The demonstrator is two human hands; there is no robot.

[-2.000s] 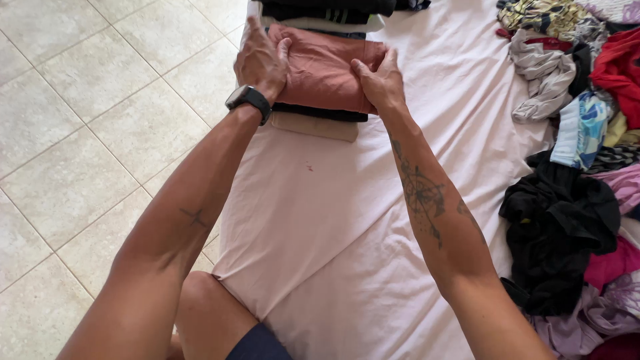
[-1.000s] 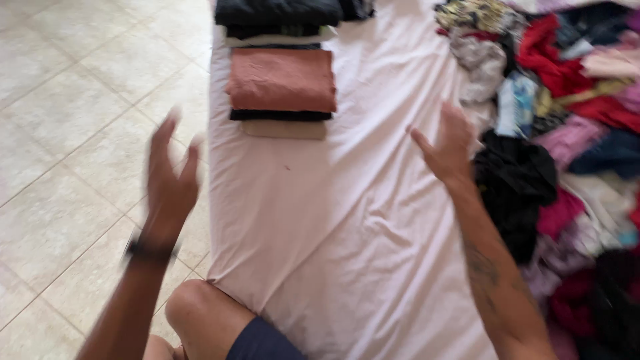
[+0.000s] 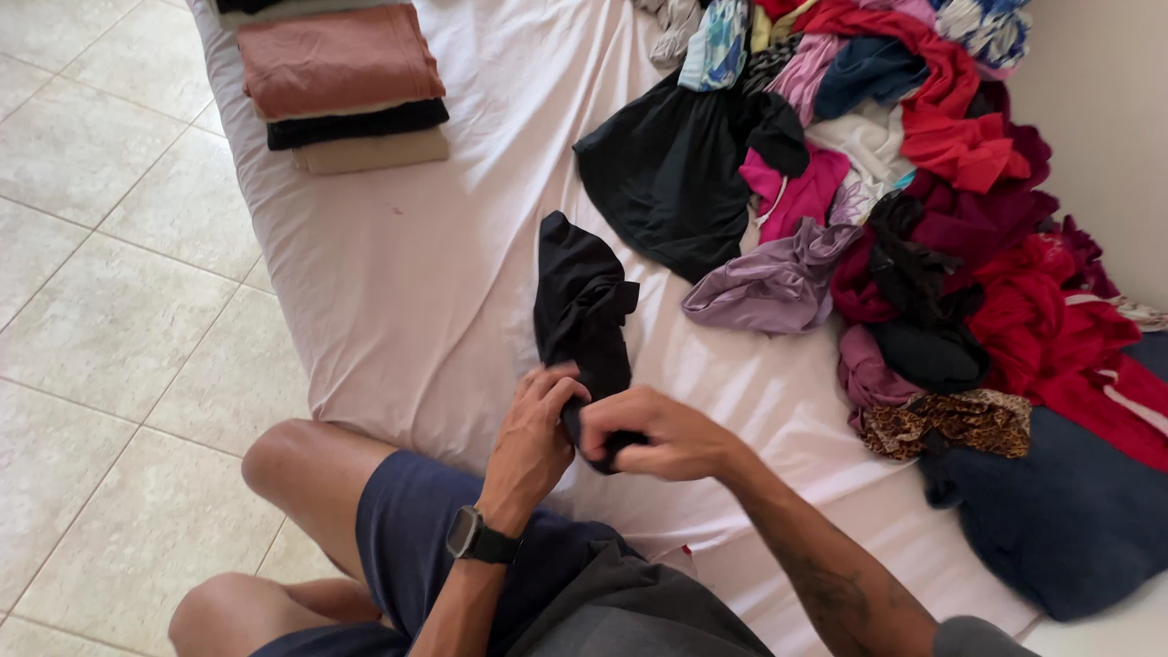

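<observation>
A black cloth garment (image 3: 584,310) lies stretched out on the pale pink bed sheet (image 3: 411,301), its near end gathered between my hands. My left hand (image 3: 538,429), with a dark watch at the wrist, pinches the garment's near edge. Curled around the same end, a little to the right, is my right hand (image 3: 652,433), somewhat blurred. The garment's exact shape is hidden by its folds and my fingers. At the upper left a folded salmon-coloured cloth (image 3: 342,59) tops a stack, above a folded black piece (image 3: 356,125) and a beige one (image 3: 374,153).
A heap of unfolded clothes covers the right side: a black garment (image 3: 671,169), a mauve one (image 3: 776,278), red cloth (image 3: 958,137), a leopard-print piece (image 3: 949,422) and a dark blue one (image 3: 1058,511). Floor tiles (image 3: 128,301) border the bed at left.
My hands have let go of the salmon-coloured cloth on the stack and come down close together near my lap, now holding a black garment. The view has shifted toward the right.
</observation>
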